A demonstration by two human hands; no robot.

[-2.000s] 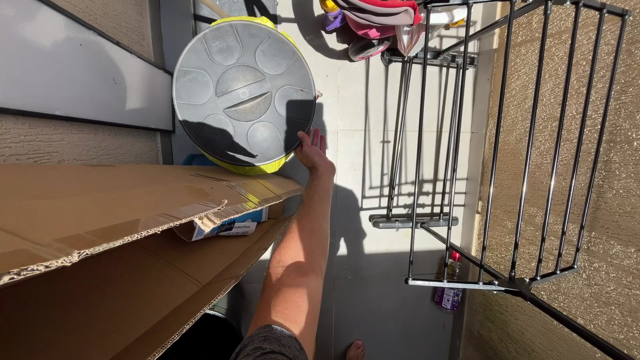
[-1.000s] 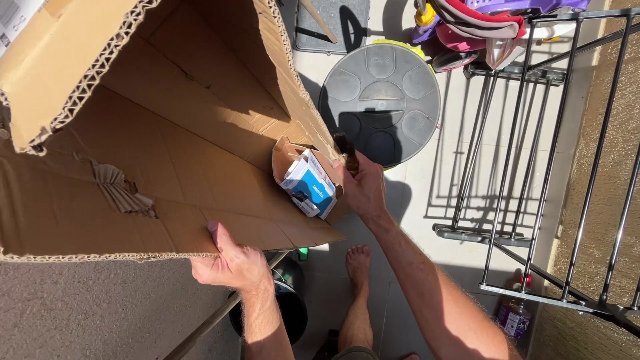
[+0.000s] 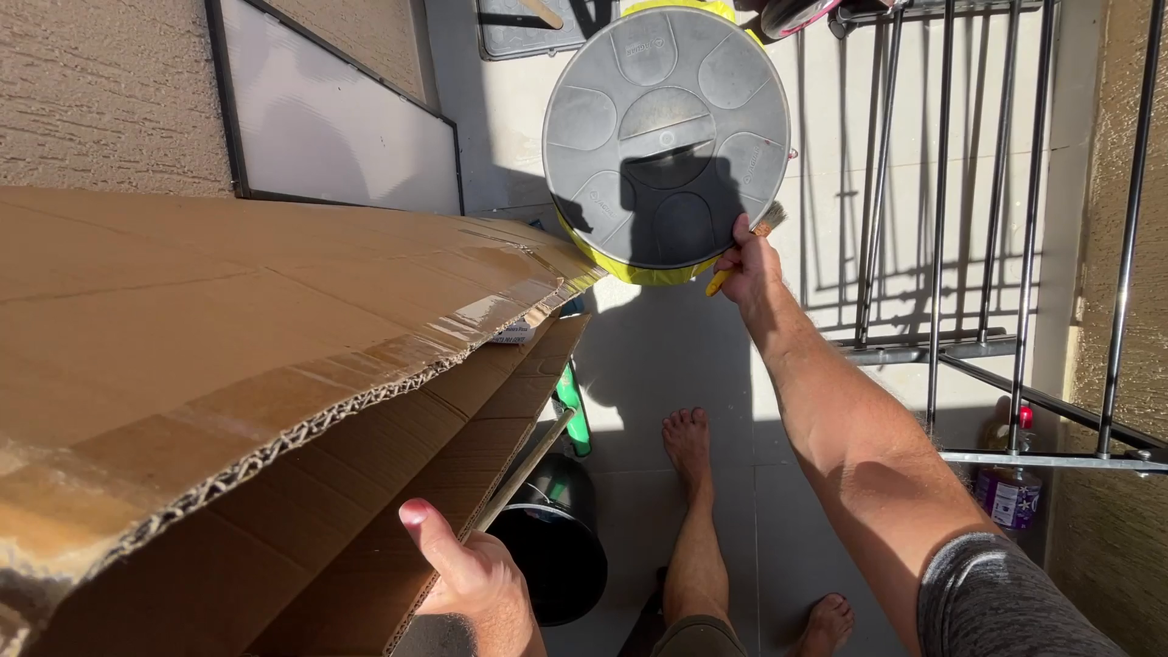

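My left hand [image 3: 479, 575] grips the edge of a large cardboard box [image 3: 228, 310], thumb on the inner side and fingers hidden. The box lies open toward me, with clear tape along its upper flap and part of a small printed carton [image 3: 514, 332] showing inside. In my right hand [image 3: 753, 265] is a paintbrush [image 3: 719, 281] with a yellow handle, its bristles pointing up and right. That hand is at the lower right rim of a round grey plastic lid [image 3: 666, 137], which has a yellow bag around its edge.
A black metal rack [image 3: 940, 219] stands at the right, with a purple bottle [image 3: 1008, 497] by the wall. A black bucket [image 3: 547, 547] and a green plastic object [image 3: 573, 411] are beside the box. A framed translucent panel [image 3: 347, 119] leans at the left wall.
My right hand has moved from the box edge to the lid's rim. The box has tilted, so its flap now hides most of the carton inside. The view has shifted.
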